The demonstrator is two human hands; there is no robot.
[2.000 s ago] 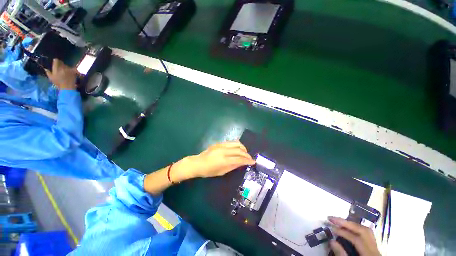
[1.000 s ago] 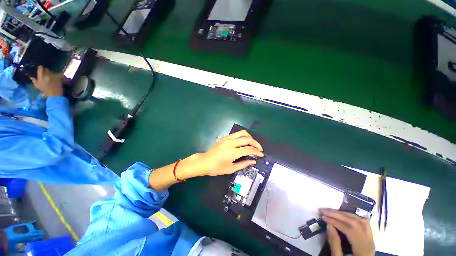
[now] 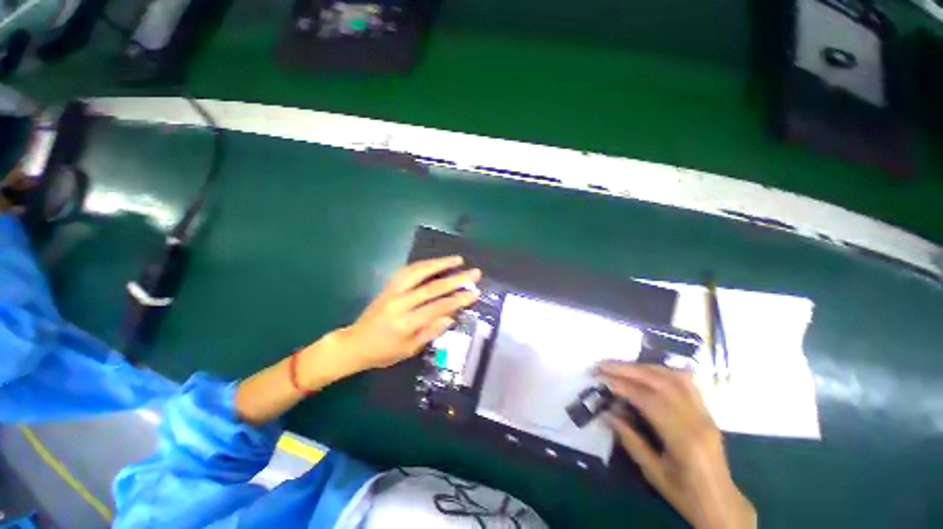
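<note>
An open tablet lies in a black foam tray in front of me. Its silver-white battery fills the middle, and the main board with a teal-green patch is on its left. My left hand rests over the board's upper end, fingers spread; nothing shows in it. My right hand is over the battery's right end, with a small black part with a pale centre at its fingertips. Its grip is partly hidden and blurred.
Tweezers lie on a white sheet right of the tray. Behind runs a white rail and a green conveyor with more open tablets. A black cable with a white tie and another person's blue sleeve are at left.
The camera view has swung right. My left hand has spread and lies flatter over the board end. My right hand remains at the small black part near the battery's right end.
</note>
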